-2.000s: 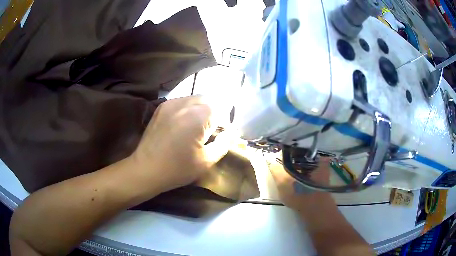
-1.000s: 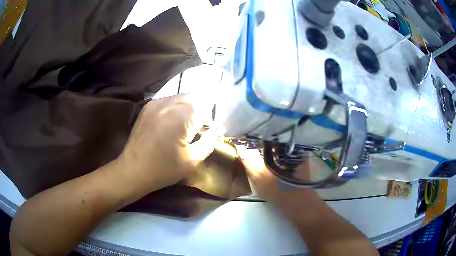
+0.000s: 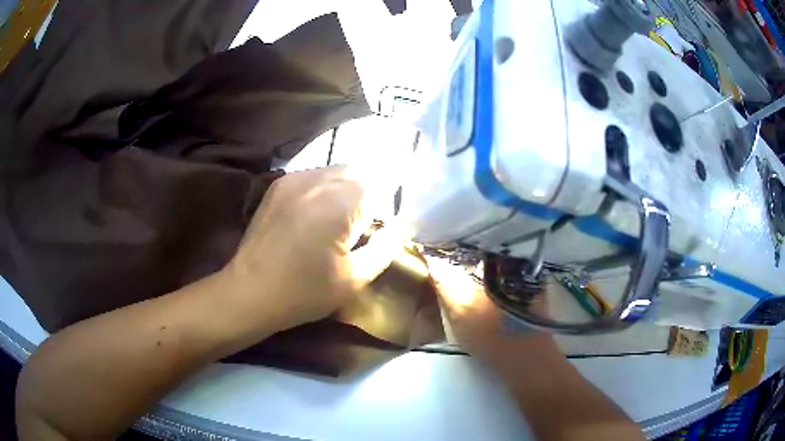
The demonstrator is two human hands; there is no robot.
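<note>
Brown fabric (image 3: pixel 172 224) lies bunched and folded left of the needle area, with one flap in front that looks golden under the lamp. My left hand (image 3: pixel 305 237) is closed on this fabric beside the needle area, fingers bent. My right hand (image 3: pixel 469 301) lies on the fabric's right edge below the machine head; its fingertips are lost in glare and partly behind the head, so its grip is unclear. The white sewing machine head (image 3: pixel 525 112) has a blue stripe. The presser foot and needle are hidden by glare and the head.
Thread snips with green and orange handles (image 3: pixel 592 297) lie behind the shiny curved guard (image 3: pixel 650 258). A small stack of tan labels (image 3: pixel 689 342) lies at the right, near yellow and green rings (image 3: pixel 740 349) and orange tape (image 3: pixel 751 366). A measuring tape (image 3: pixel 185 428) follows the table's front edge.
The whole view shifted left, then back right. My right hand sits slightly further left against the fabric than two seconds ago. My left hand has kept its hold with little change.
</note>
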